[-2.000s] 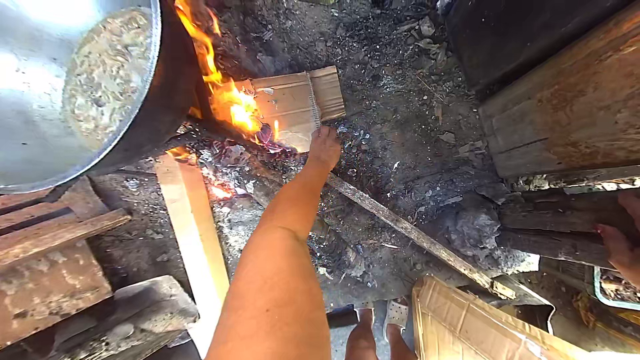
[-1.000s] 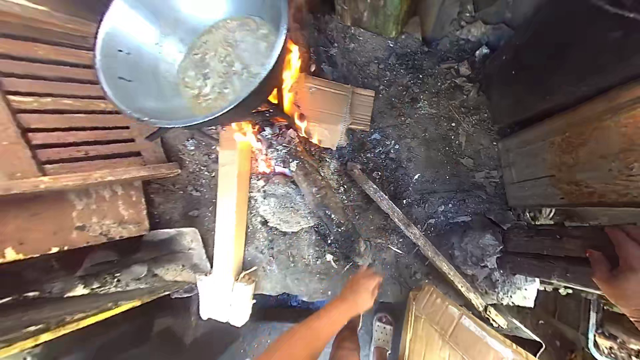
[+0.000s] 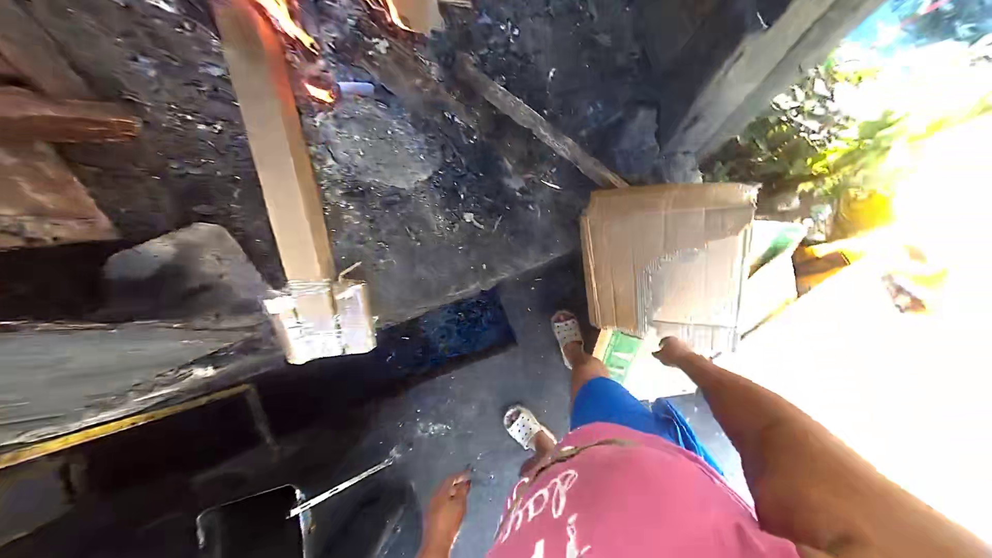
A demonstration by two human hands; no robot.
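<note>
My right hand [image 3: 673,350], its fingers bunched and partly hidden, is at the lower edge of a brown cardboard box [image 3: 670,260]; whether it grips the box is unclear. A green-and-white printed cardboard flap [image 3: 622,355] shows beside that hand. Low in the view, my left hand [image 3: 449,500] hangs near my side, apart from the box; its finger pose is unclear. A long folded cardboard strip [image 3: 277,155] lies with its upper end at the flames [image 3: 288,23] and its crumpled pale end [image 3: 322,322] at the ledge edge. A charred wooden stick [image 3: 542,128] points toward the box.
Ash and charred bits cover the hearth ledge [image 3: 387,256]. A grey stone block [image 3: 186,267] and reddish wooden boards [image 3: 62,116] are at the left. A post [image 3: 736,85] stands at the upper right, beside bright foliage. My feet in white clogs [image 3: 525,428] are on the dark floor.
The view has swung so that the pan is out of sight. My right hand has left the wood at the right and is at the cardboard box. My left hand has drawn back from the fire area.
</note>
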